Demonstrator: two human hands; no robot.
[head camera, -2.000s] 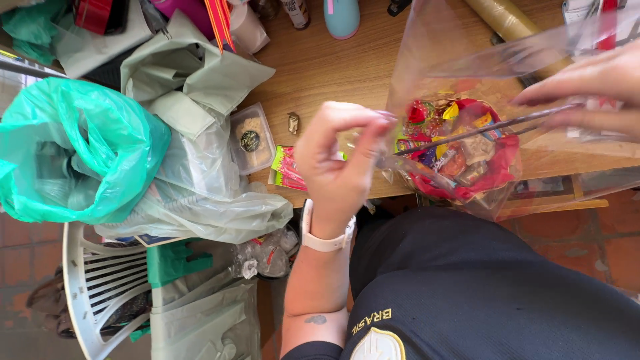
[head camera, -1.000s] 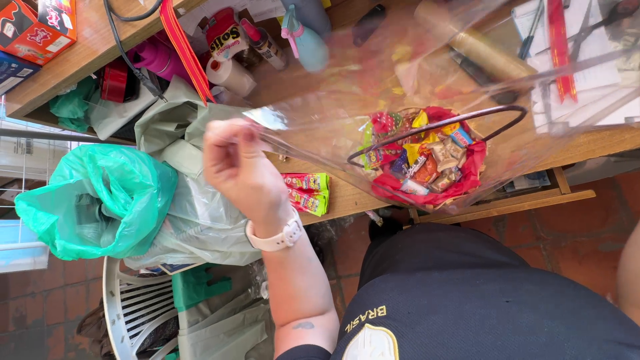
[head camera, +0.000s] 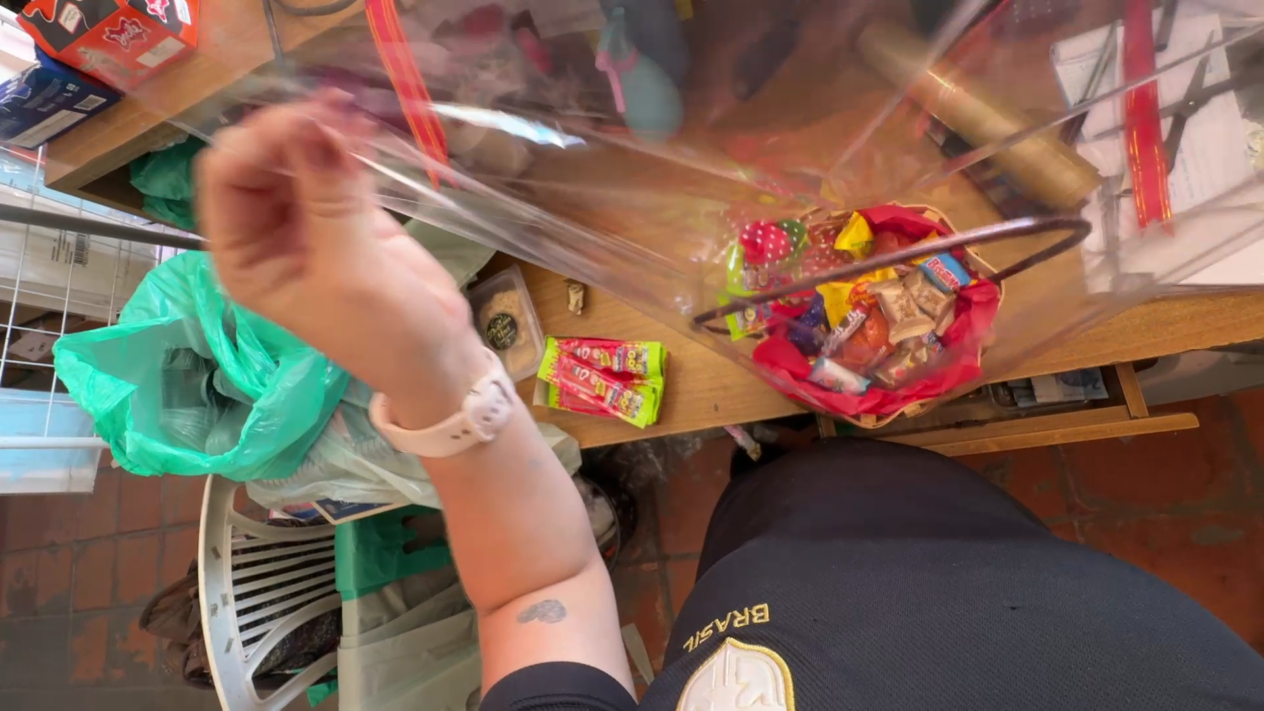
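My left hand (head camera: 306, 237), blurred and raised at the left, pinches the edge of a sheet of clear cellophane (head camera: 553, 197). The sheet stretches from there to the right, above the table. Behind or inside the film stands a basket (head camera: 889, 420) with a dark arched handle (head camera: 908, 262), lined with red paper (head camera: 963, 346) and holding wrapped sweets (head camera: 894, 311). Several red and green candy packets (head camera: 602, 380) lie on the table left of the basket. My right hand is out of the frame.
A green plastic bag (head camera: 207, 395) and a white plastic chair (head camera: 222, 592) stand at the left. Near them is a small clear tub (head camera: 509, 326). A gold roll (head camera: 987, 128), red ribbon (head camera: 1144, 128) and scissors (head camera: 1185, 104) lie at the back right. A drawer (head camera: 1076, 430) stands partly out.
My left hand has moved left, away from the basket, and the cellophane is spread wider. My right hand, over the basket two seconds ago, has left the view.
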